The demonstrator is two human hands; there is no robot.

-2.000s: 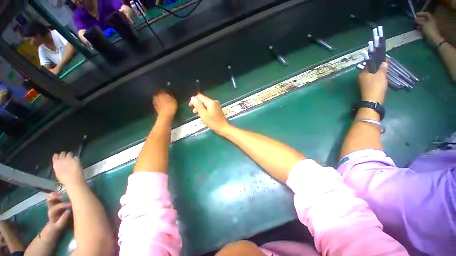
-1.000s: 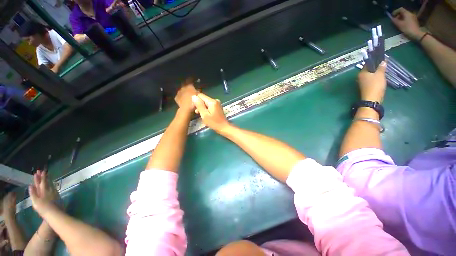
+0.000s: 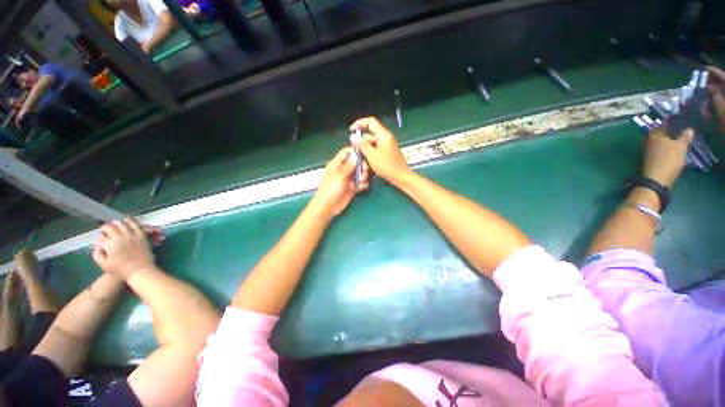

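Observation:
A slim dark pen or marker [image 3: 358, 168] is held upright between my two hands, above the white edge rail. My left hand [image 3: 342, 181] is closed around its lower part. My right hand [image 3: 379, 149] pinches at its pale top end with thumb and forefinger; whether the pale tip is a separate cap cannot be told. Other dark pens with pale ends lie spaced apart on the green belt [image 3: 350, 87], one at the belt's middle [image 3: 399, 110] and one just left of my hands [image 3: 298, 123].
The chipped white edge rail [image 3: 465, 140] runs between the belt and the glossy green ledge [image 3: 381, 254]. A neighbour's hand [image 3: 668, 151] at right holds a bunch of pens [image 3: 690, 107]. Another neighbour's hands [image 3: 125, 248] are at left, near a slanting grey post [image 3: 56, 188]. People sit across the belt.
My left hand has come back from the belt to the rail and now holds a pen with my right hand. The view has shifted, and the left neighbour's hands have come together.

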